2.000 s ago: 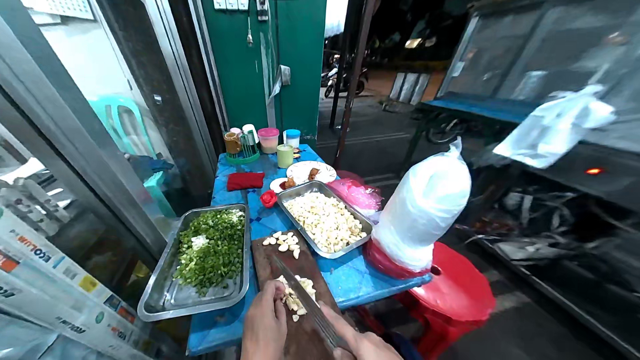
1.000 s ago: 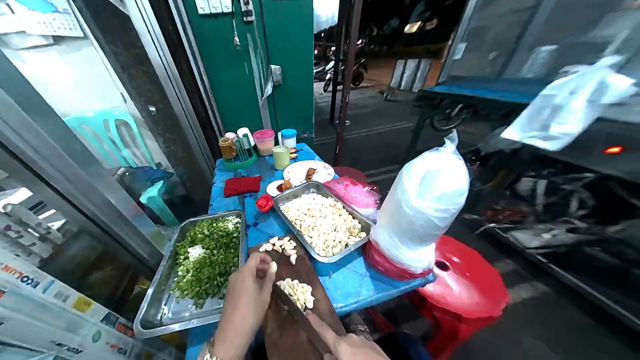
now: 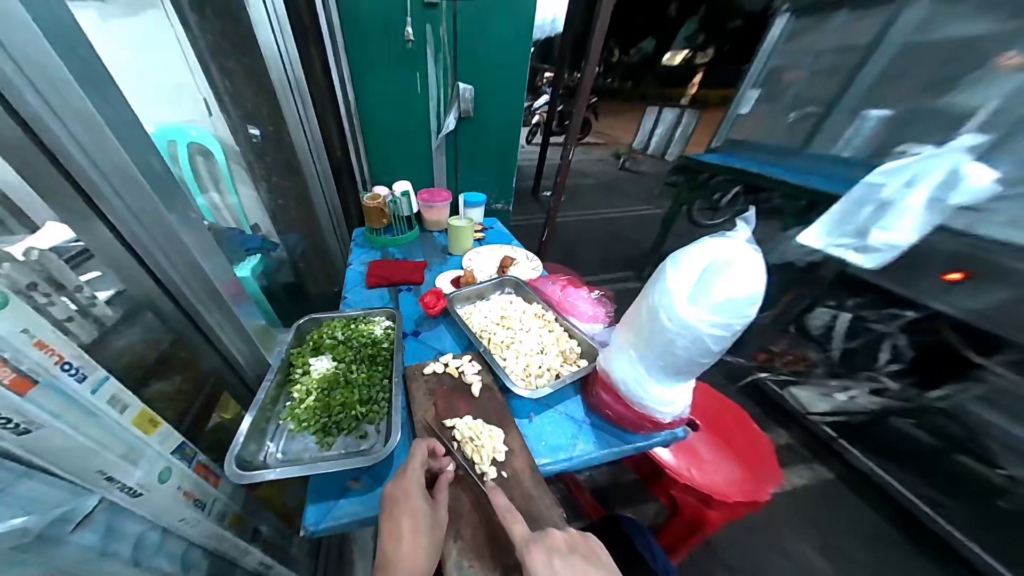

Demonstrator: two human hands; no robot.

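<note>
On the wooden cutting board [image 3: 512,448] lies a pile of chopped pale cloves [image 3: 478,444], with whole peeled cloves [image 3: 460,368] grouped at the board's far end. My right hand [image 3: 552,540] grips a knife, its index finger along the blade [image 3: 456,452], which lies just left of the chopped pile. My left hand [image 3: 418,500] is beside the blade, fingertips pinched together; whether a clove is between them cannot be told. A steel tray of chopped green onion [image 3: 340,380] stands left of the board, and a steel tray of pale chopped pieces [image 3: 524,340] beyond it.
Plates with food [image 3: 502,262], a red cloth [image 3: 396,273], a green cup [image 3: 461,235] and jars stand at the far end of the blue-covered table [image 3: 576,436]. A large white plastic bag [image 3: 684,320] stands at the right edge, over a red stool [image 3: 720,456].
My left hand, raised over the board's left side a second ago, is now lower, beside the blade. The cloves near the knife, in larger pieces two seconds ago, now form a chopped pile.
</note>
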